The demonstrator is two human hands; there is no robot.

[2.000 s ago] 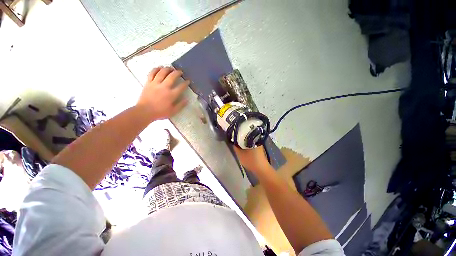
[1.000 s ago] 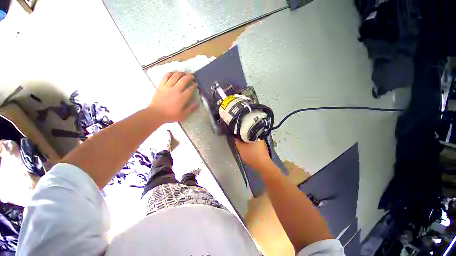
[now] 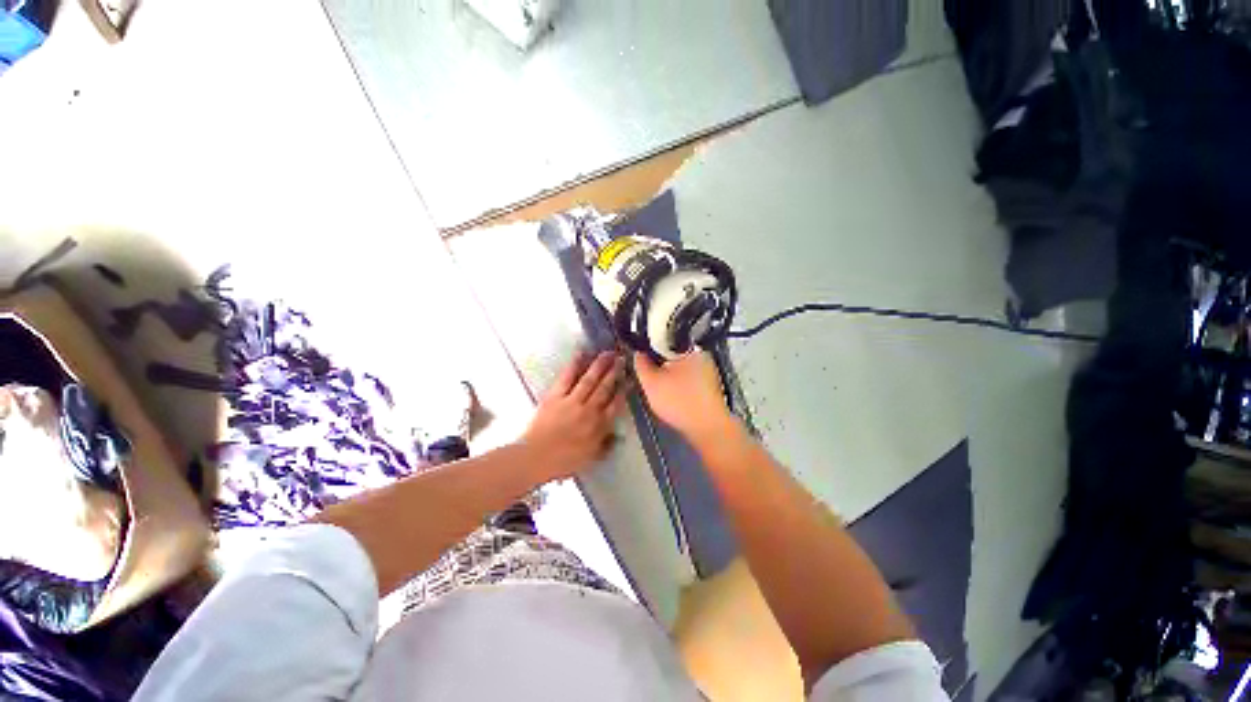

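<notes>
The electric cutter (image 3: pixel 663 295), silver and black with a yellow label, stands on the far end of the narrow dark grey fabric lay (image 3: pixel 700 507). My right hand (image 3: pixel 682 390) grips it from the near side, its fingers partly hidden under the motor. My left hand (image 3: pixel 579 412) lies flat with fingers spread at the lay's left edge, just near of the cutter, holding nothing. A thin dark cut line runs down the lay from the cutter. A black cord (image 3: pixel 878 313) leads right from the motor.
The pale table (image 3: pixel 851 206) has a seam across its far part. A wider dark fabric block (image 3: pixel 919 535) lies at right, another piece (image 3: pixel 844 41) at the far side. Dark cloth (image 3: pixel 1070 261) is heaped along the right. Offcuts (image 3: pixel 295 412) and a brown box (image 3: pixel 158 507) are at left below the table.
The cutter and my right hand have moved up the lay to its far end. My left hand has moved back toward me, from the far edge to beside the lay. The view has shifted.
</notes>
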